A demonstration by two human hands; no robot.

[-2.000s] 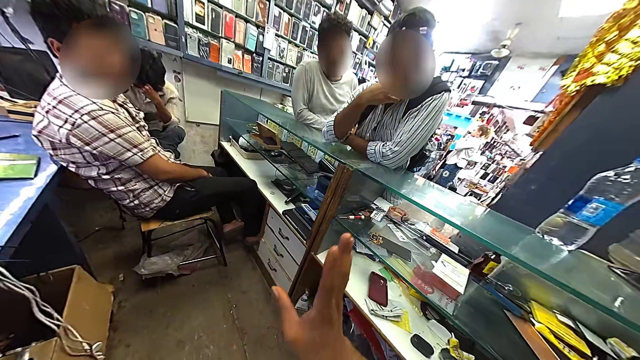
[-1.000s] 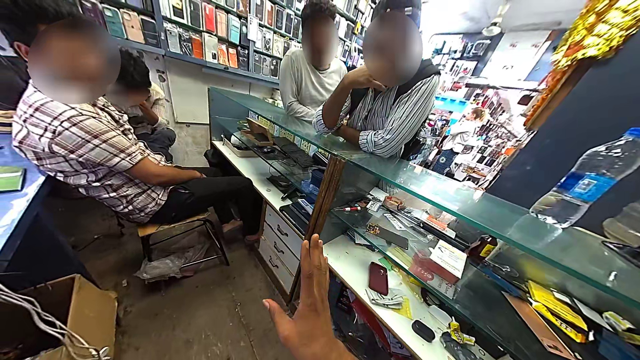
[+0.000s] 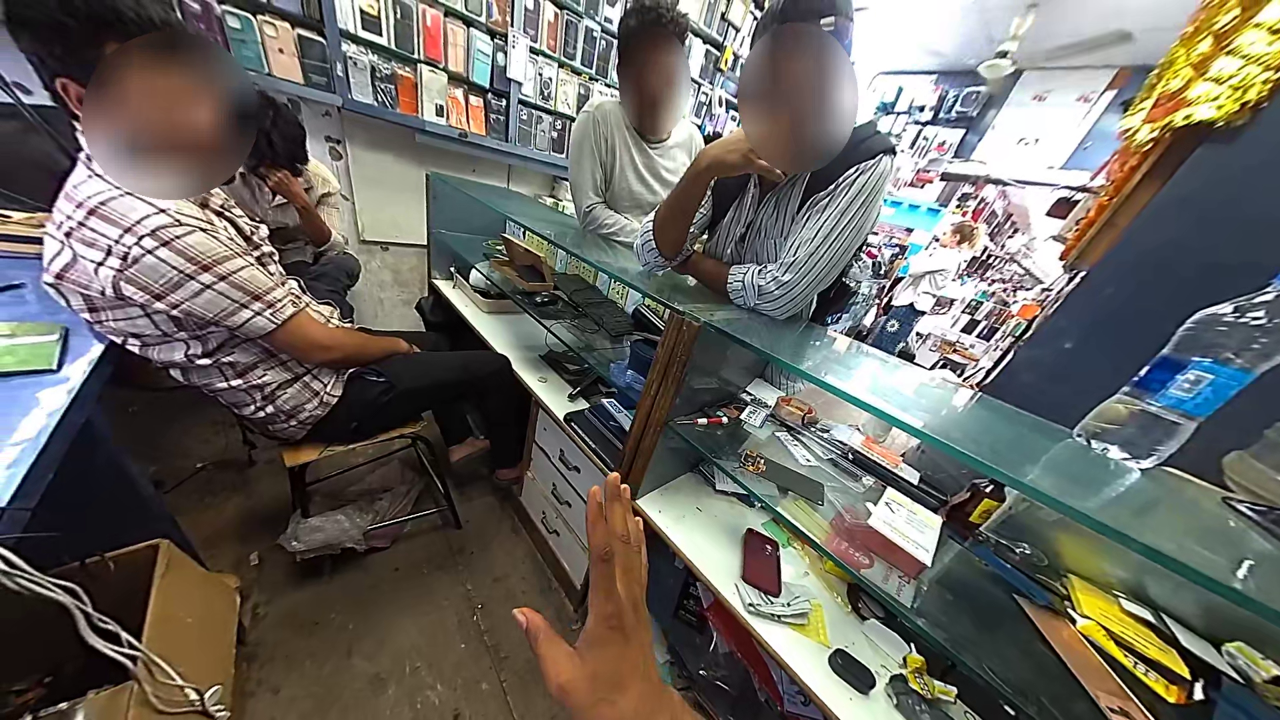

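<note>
One raised hand of mine enters from the bottom centre, with its thumb apart from its extended fingers and nothing held. By its thumb on the left side, back of the hand towards me, it looks like my right hand (image 3: 605, 620). It is nearest to the white counter shelf (image 3: 690, 510) and the white drawers (image 3: 557, 490). On that shelf lie a dark red phone case (image 3: 762, 563), a folded cloth (image 3: 775, 602) and a black oval object (image 3: 851, 671). Above them, the glass shelf holds a red and white box (image 3: 900, 528) and small tools. My left hand is out of view.
A person in a plaid shirt (image 3: 180, 290) sits on a stool (image 3: 350, 447) at left; another sits behind. Two people stand beyond the glass counter (image 3: 860, 380). A plastic water bottle (image 3: 1180, 375) stands on it at right. A cardboard box (image 3: 190, 620) with white cables is at lower left.
The view has shifted somewhat. My raised hand was tilted with its fingers partly spread two seconds ago; its fingers are now more upright and closer together. The people keep about the same poses.
</note>
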